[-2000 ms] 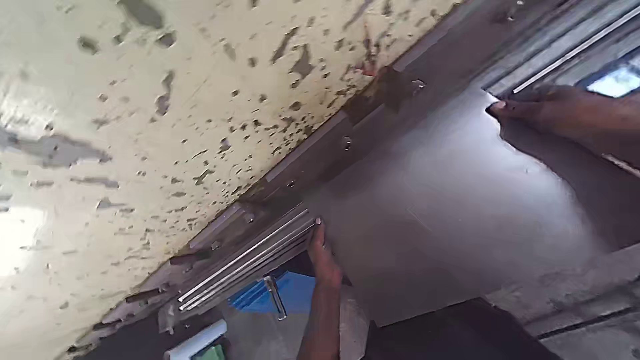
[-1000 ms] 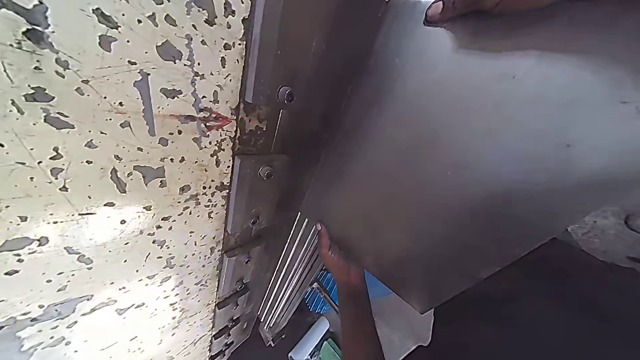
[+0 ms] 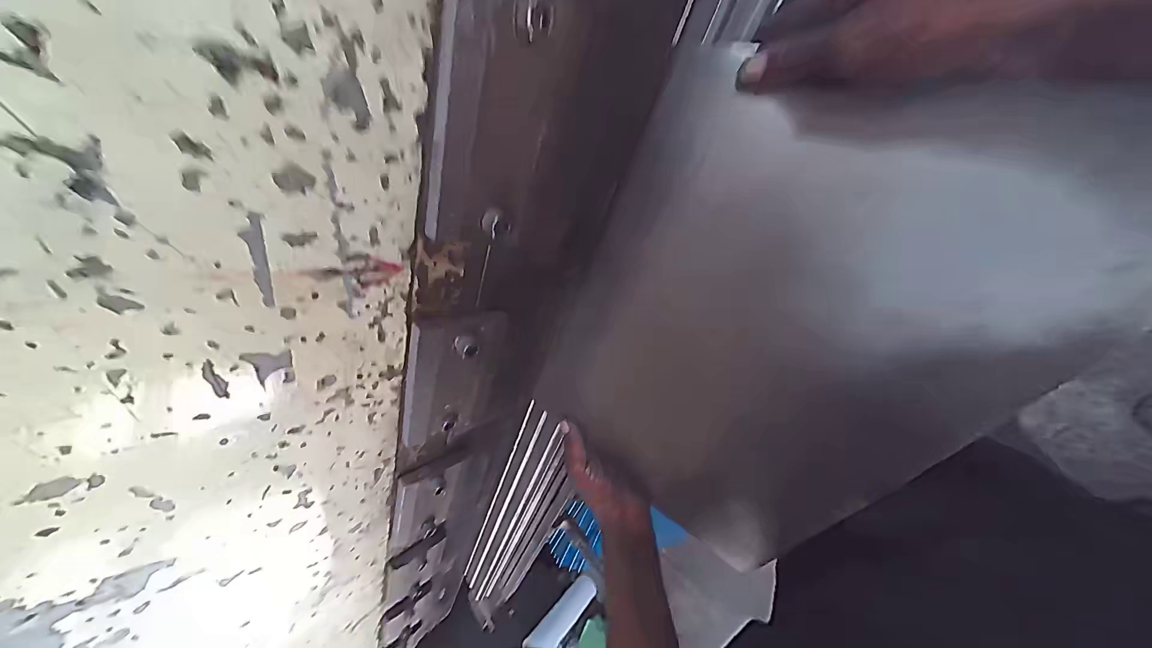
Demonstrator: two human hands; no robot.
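Note:
A flat grey metal sheet lies tilted across the centre and right of the head view. My left hand grips its lower left edge, with the thumb at the edge and the other fingers hidden beneath. At the top right, my right hand holds the sheet's upper edge, thumb on top. The sheet's left side lies along a dark steel machine beam with bolts. Grooved metal rails show just left of my left hand.
A cream machine panel with chipped paint fills the left. Below my left hand are a blue ribbed item, a white roll and a green object. A grey floor patch shows at the right.
The view has turned strongly since two seconds ago. Both hands keep hold of the sheet throughout.

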